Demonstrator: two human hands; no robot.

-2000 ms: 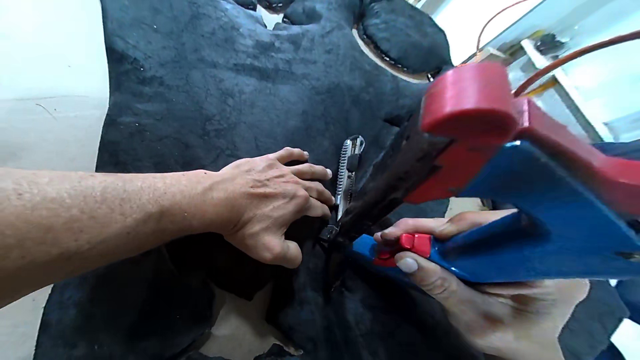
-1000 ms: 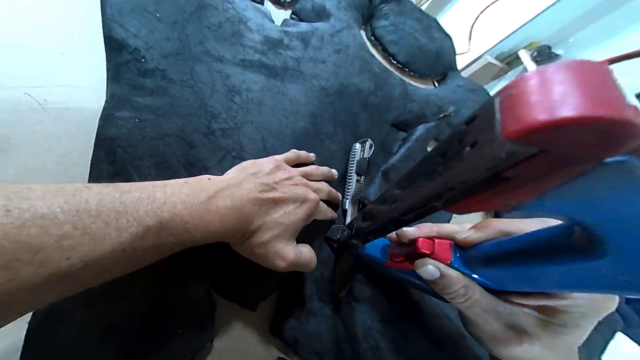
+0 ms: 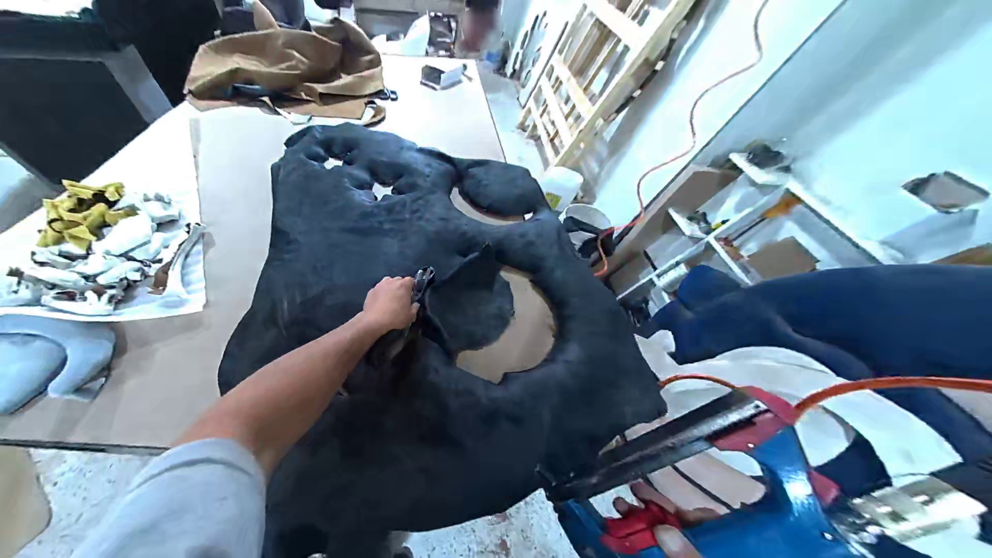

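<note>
A large black sheet, apparently leather or hide with cut-out holes (image 3: 349,232), is spread over the table and hangs past its near edge. My left hand (image 3: 394,304) is closed around a snap-off utility knife (image 3: 422,284) in the middle of the sheet, beside a large opening with a loose flap. Down at the right, my right hand (image 3: 659,519) holds a blue and red pneumatic stapler (image 3: 783,473) by its handle, with fingers at the red trigger. The stapler's dark nose is close to the sheet's near right edge. An orange air hose (image 3: 891,383) runs to the tool.
On the table (image 3: 155,356) at the left lie yellow and white scraps (image 3: 108,248) and a grey padded piece (image 3: 54,356). Brown material (image 3: 287,66) is heaped at the far end. Shelving (image 3: 713,240), a bucket (image 3: 587,217) and a wooden frame (image 3: 597,77) stand at the right.
My left hand, earlier spread flat beside the knife, now grips it. The stapler has moved from beside the knife to the sheet's right edge. The view has widened to show the table and room.
</note>
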